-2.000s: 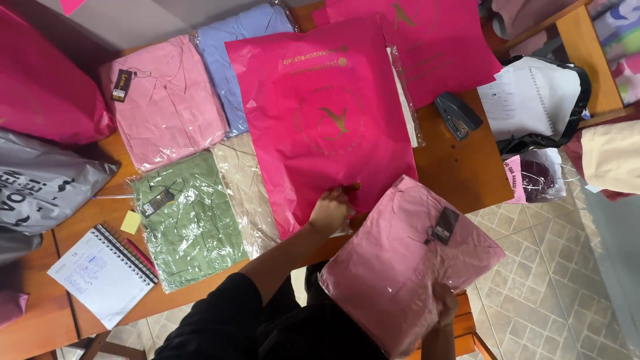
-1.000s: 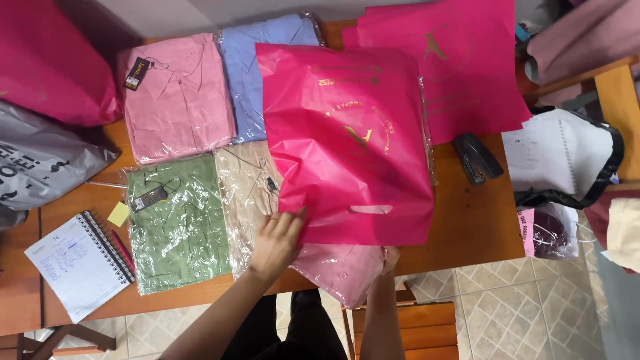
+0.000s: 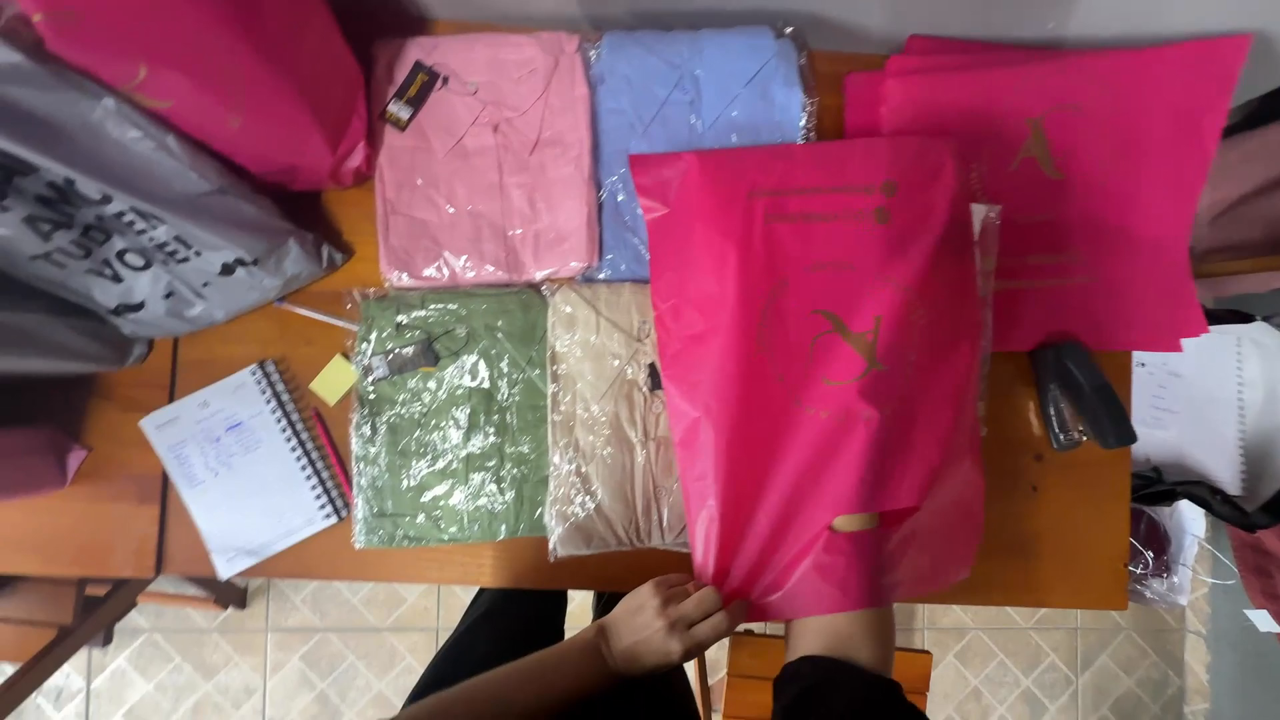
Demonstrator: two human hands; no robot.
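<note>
A bright pink plastic bag with a die-cut handle [image 3: 800, 330] lies over part of the table. My left hand [image 3: 672, 622] pinches the lower left corner of its mouth. My right forearm [image 3: 838, 640] goes up under the bag's near edge; the right hand is hidden inside or beneath it, with a bit of skin showing through the handle slot. The pink folded shirt of earlier is not visible. Beside the bag lie shirts in clear plastic: a pink one [image 3: 490, 160], a blue one [image 3: 695, 110], a green one [image 3: 450, 450] and a beige one [image 3: 605, 430].
More flat pink bags [image 3: 1090, 220] are stacked at the back right, near a black stapler [image 3: 1080, 395]. A spiral notebook [image 3: 245, 470], a yellow sticky note [image 3: 334, 379] and a red pen [image 3: 331, 450] lie at the left. Filled grey [image 3: 150, 230] and pink bags [image 3: 240, 90] stand behind them.
The pink folded shirt, held in my right hand two seconds ago and partly under the bag one second ago, has gone out of sight. My right hand has moved up beneath or into the bag.
</note>
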